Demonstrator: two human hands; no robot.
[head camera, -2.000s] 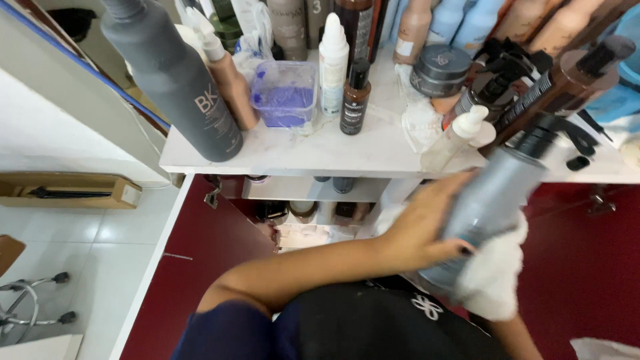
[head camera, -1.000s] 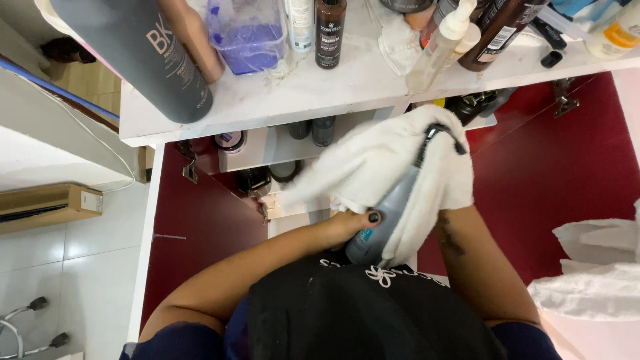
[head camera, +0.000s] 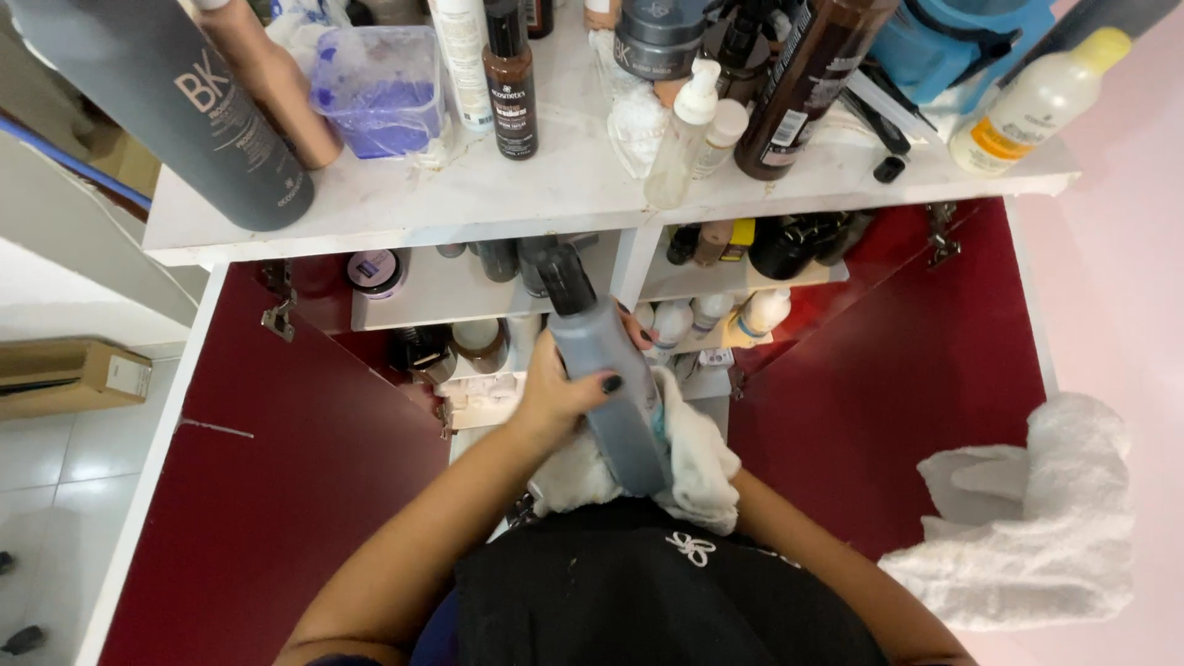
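A translucent grey plastic bottle (head camera: 606, 398) with a black pump or trigger top is tilted in front of the open cabinet. My left hand (head camera: 569, 384) is closed around its upper body, thumb across the front. A white terry cloth (head camera: 698, 449) is bunched around the bottle's lower part and behind it. My right hand (head camera: 708, 467) is mostly hidden behind the cloth and bottle; its arm leads to the cloth, and fingertips show by the bottle's right side. The bottle's base is close to the black apron (head camera: 666, 583).
Bottles and jars crowd the white countertop (head camera: 555, 199), with a large grey bottle (head camera: 176, 111) at its left edge. Two dark red doors (head camera: 277, 481) stand open beside shelves (head camera: 444, 305) of containers. Another white towel (head camera: 1036, 518) hangs at right; a cardboard box (head camera: 79, 377) lies at left.
The cloth covered much of the bottle one second ago; now it sits lower and the bottle's upper body shows. My left hand has moved up the bottle. The view has shifted.
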